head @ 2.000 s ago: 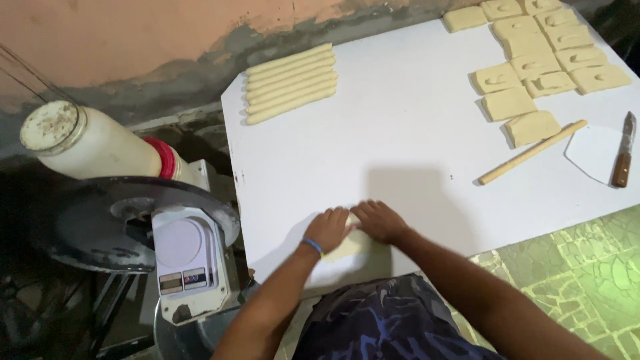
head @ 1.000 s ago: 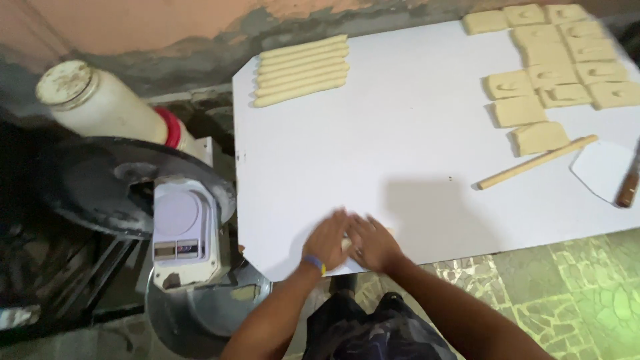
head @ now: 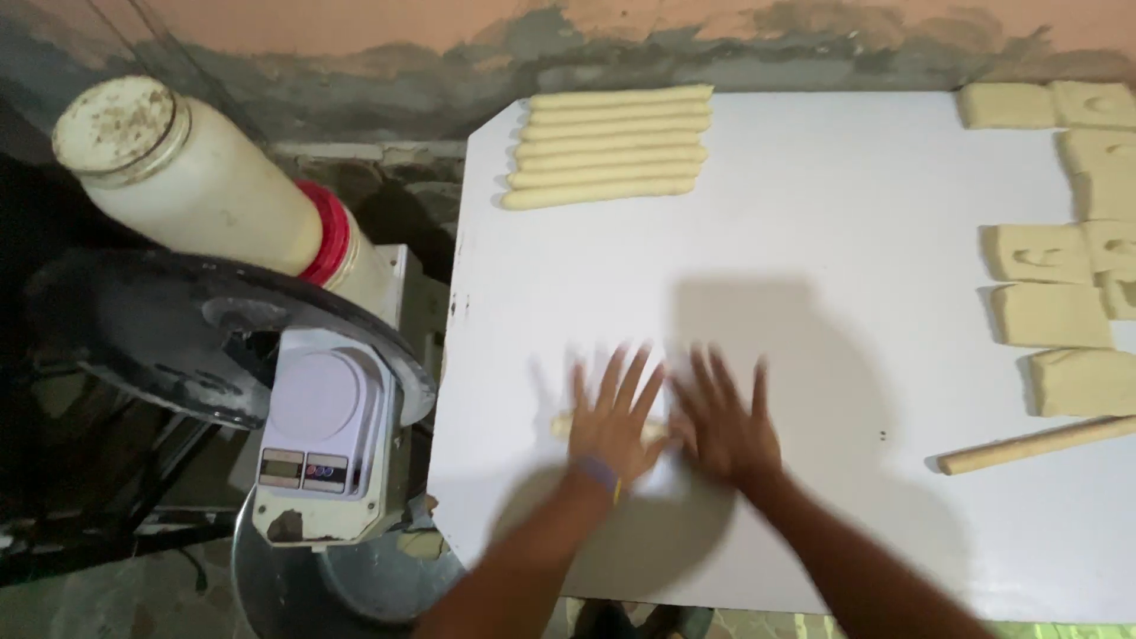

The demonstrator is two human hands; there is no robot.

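Note:
A short roll of dough (head: pixel 562 425) lies on the white tabletop (head: pixel 816 240). My left hand (head: pixel 612 426) is flat on top of it with fingers spread, and the roll shows on both sides of the palm. My right hand (head: pixel 728 426), slightly blurred, is spread just right of it; whether its palm touches dough is hidden. Several long dough ropes (head: pixel 608 151) lie side by side at the table's back left. At the right are flat dough pieces (head: pixel 1052 315), some with pressed marks, and a wooden rolling pin (head: pixel 1034 445).
Left of the table stand a digital kitchen scale (head: pixel 315 399), a large black round tray or lid (head: pixel 169 346) and a whitish plastic container (head: pixel 204 177) with a red ring. A metal basin (head: pixel 355 568) sits below. A wall (head: pixel 639 53) runs behind the table.
My hands were close together over the dough near the front edge; now they are apart with fingers spread, farther from that edge. The roll now shows beside my left hand. The view has shifted.

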